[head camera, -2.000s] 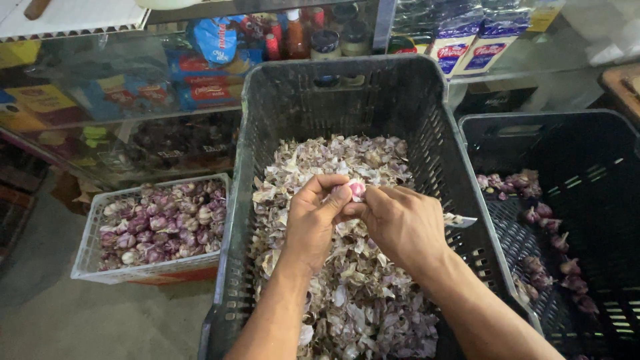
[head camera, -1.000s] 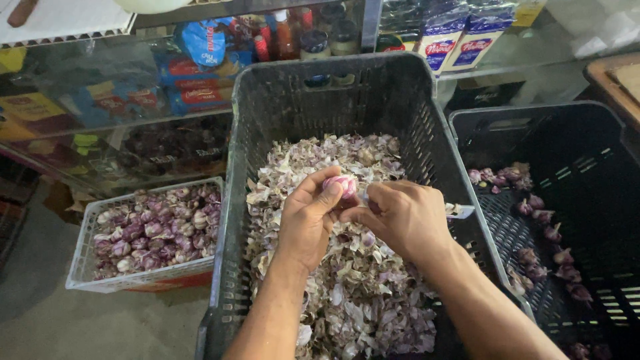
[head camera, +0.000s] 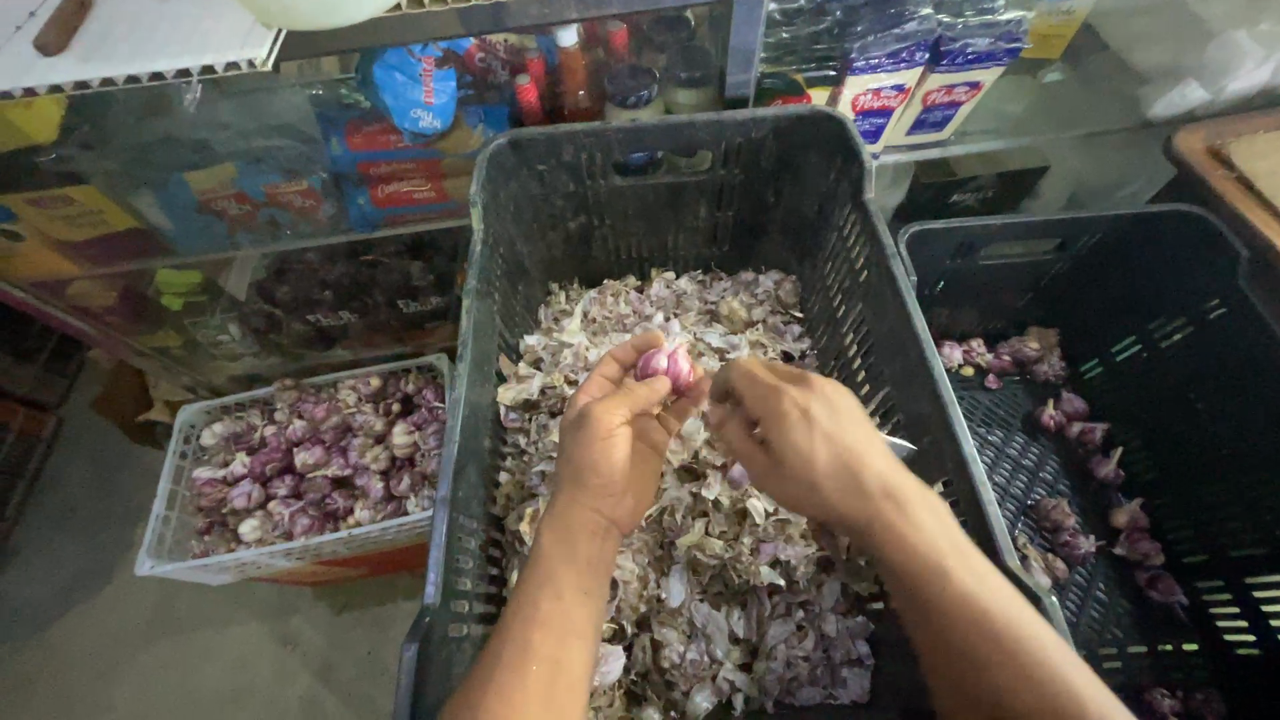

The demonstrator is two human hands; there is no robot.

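My left hand point(head camera: 622, 435) holds a purple-pink garlic bulb point(head camera: 668, 368) between thumb and fingers, above a black plastic crate point(head camera: 660, 205). That crate holds a deep heap of dry garlic skins point(head camera: 740, 560). Close to the bulb on its right is my right hand point(head camera: 800, 430), slightly blurred, its fingers curled. A metal blade tip point(head camera: 900, 446) shows beyond the right hand's outer side; its handle is hidden, and the hand seems to be closed around it.
A white plastic crate point(head camera: 165, 520) full of garlic bulbs point(head camera: 310, 460) stands at the left. Another black crate point(head camera: 1130, 225) at the right holds scattered garlic bulbs point(head camera: 1140, 545). Behind are glass shelves with packets point(head camera: 410, 90), jars and bottles. A wooden-edged board point(head camera: 1220, 135) is at upper right.
The right hand has drawn slightly away from the left hand and the bulb. More of the pink bulb shows in the left fingers than two seconds ago.
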